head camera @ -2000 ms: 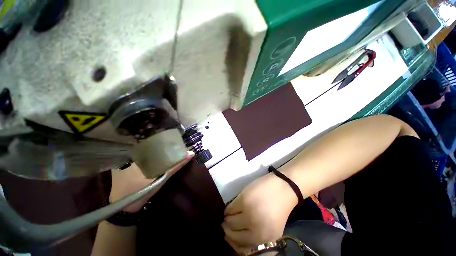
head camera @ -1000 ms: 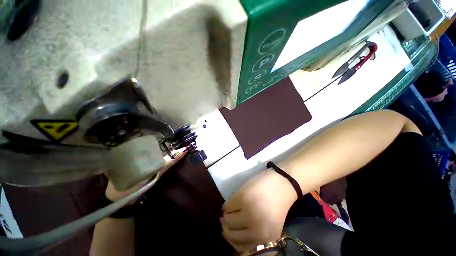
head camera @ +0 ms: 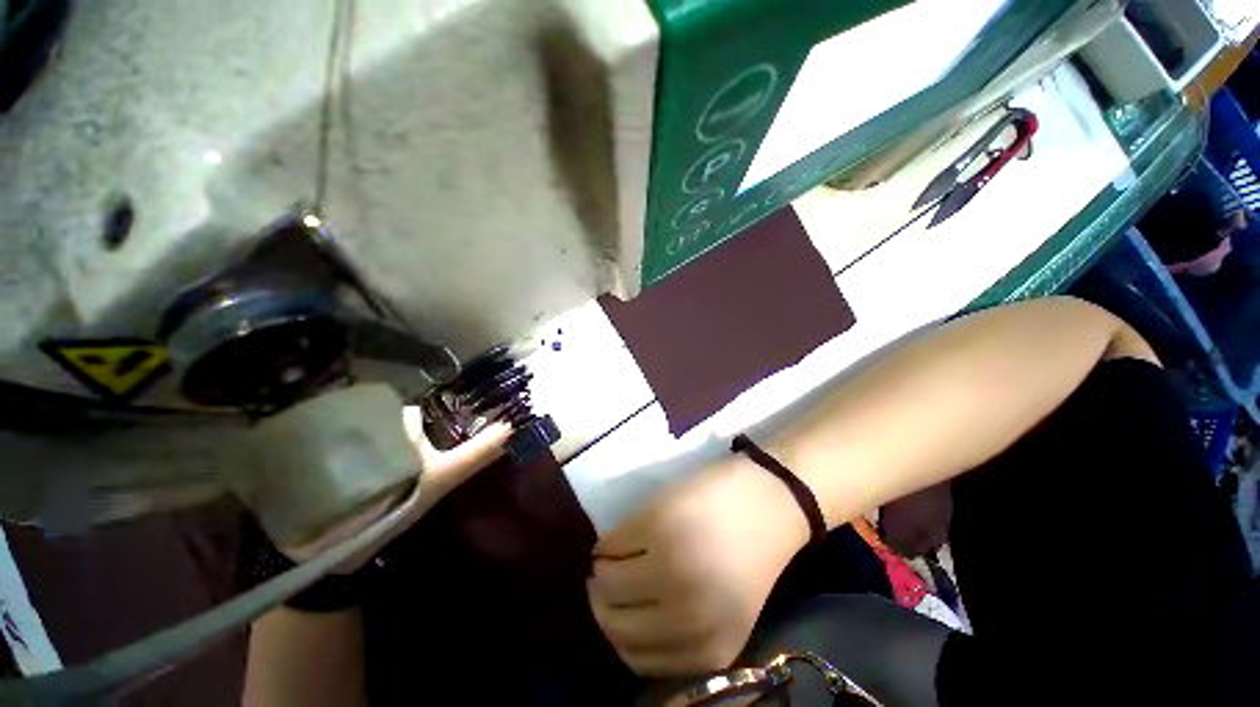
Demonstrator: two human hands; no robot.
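A dark brown garment panel (head camera: 518,525) lies under the needle area (head camera: 477,401) and runs down toward me. My left hand (head camera: 449,463) has its fingertips on the panel beside the presser foot; the pale guard bar and machine head hide much of it, so its grip is unclear. My right hand (head camera: 677,580) is curled, its fingers closed on the panel's right edge near the table's front. A small brown fabric piece (head camera: 732,318) lies flat right of the needle, below the green control panel (head camera: 719,152), untouched.
The cream machine head (head camera: 470,166) fills the upper left, with a yellow warning triangle (head camera: 104,366). Red-handled snips (head camera: 981,173) lie at the table's right. More brown cloth (head camera: 125,594) is at lower left. A person's head shows at far right.
The machine head has shifted left in the view. More of my left fingers shows beside the foot. My right hand has moved slightly left, still at the panel's edge.
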